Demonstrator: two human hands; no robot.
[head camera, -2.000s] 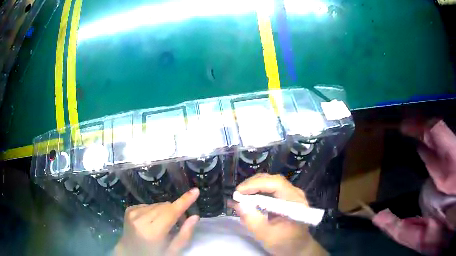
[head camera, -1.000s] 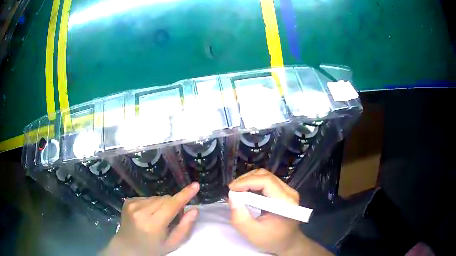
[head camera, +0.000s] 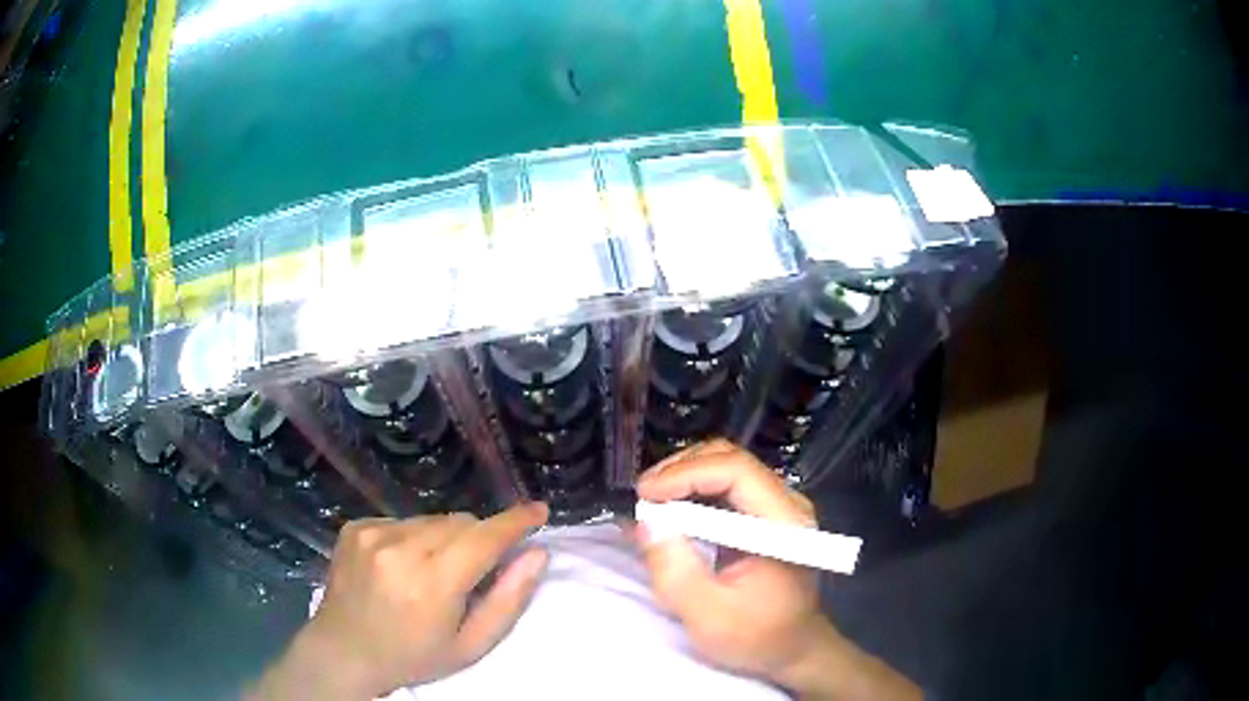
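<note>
A clear blister tray stands tilted between the bench edge and my lap, with a white label at its right end and a dark red dot at its left end. Round black parts with silvery ring faces sit in rows in its channels. My right hand holds a white marker pen like a pen, its writing end hidden at the fingers, over the tray's lower middle. My left hand holds nothing; its index finger points at or touches the lower end of a middle channel, and its thumb is apart.
The green-matted bench lies beyond the tray, with yellow and blue tape strips and a bright glare at the upper left. A brown cardboard piece is below the bench edge on the right. White clothing is at my lap.
The tray and bench edge sit higher in the view, and more of the part rows show. The other person's pink sleeves and hand at the right are gone. Both hands remain near the tray's lower middle.
</note>
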